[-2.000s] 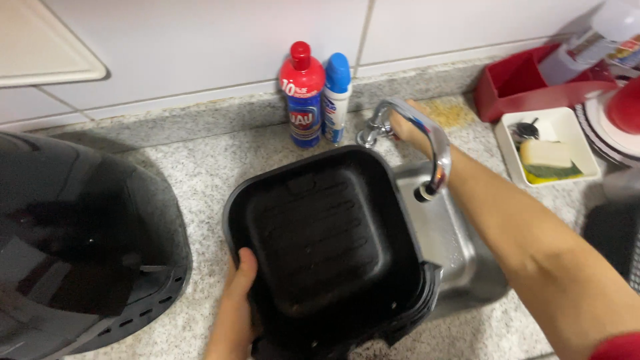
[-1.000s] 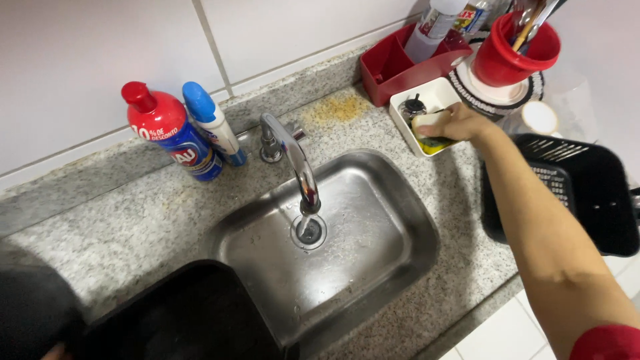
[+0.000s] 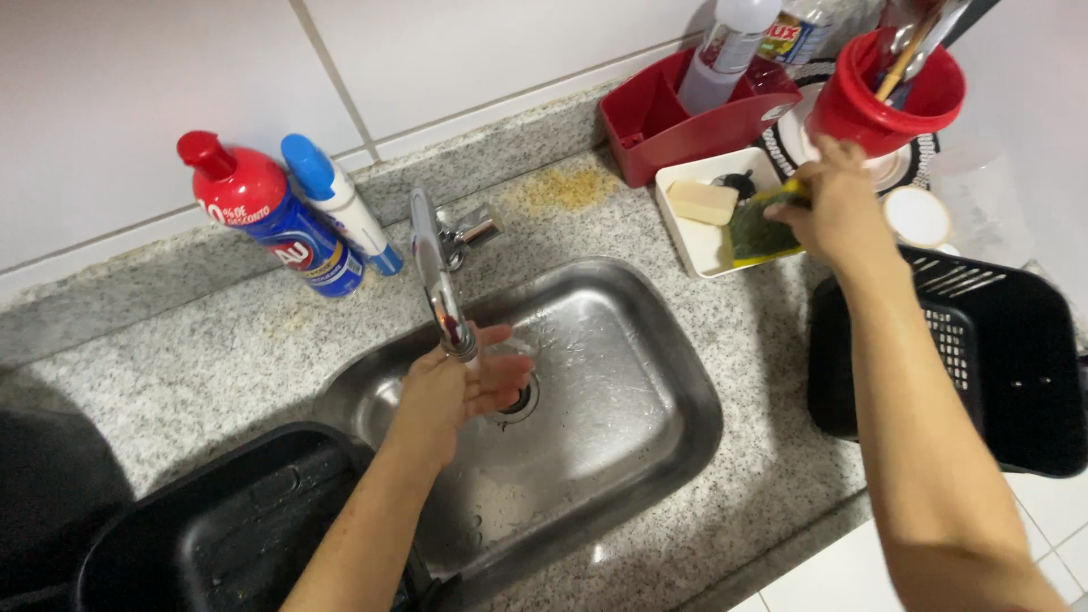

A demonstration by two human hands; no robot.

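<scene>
My left hand (image 3: pixel 463 387) is under the spout of the chrome faucet (image 3: pixel 442 293), fingers apart in the running water, holding nothing. Below it lies the steel sink (image 3: pixel 612 408). My right hand (image 3: pixel 837 204) grips the yellow-and-green scrub sponge (image 3: pixel 767 225) by its right end, at the white plastic dish (image 3: pixel 694 246). A bar of soap (image 3: pixel 702 202) and a small black item (image 3: pixel 736 183) lie in that dish. The black air fryer drawer (image 3: pixel 229 518) sits at the lower left, beside the sink's edge. Right of the sink, partly behind my right forearm, is the perforated black basket (image 3: pixel 1011 357).
A red-capped blue bottle (image 3: pixel 272 212) and a blue-capped white bottle (image 3: pixel 340 204) stand at the wall. A red caddy (image 3: pixel 697 127) with a clear bottle and a red utensil pot (image 3: pixel 888 93) are at the back right. The counter's front edge (image 3: pixel 782 544) runs along the lower right.
My left hand has moved from the black drawer to under the faucet. My right hand was at the faucet, then reached into the white dish, and now lifts one end of the sponge.
</scene>
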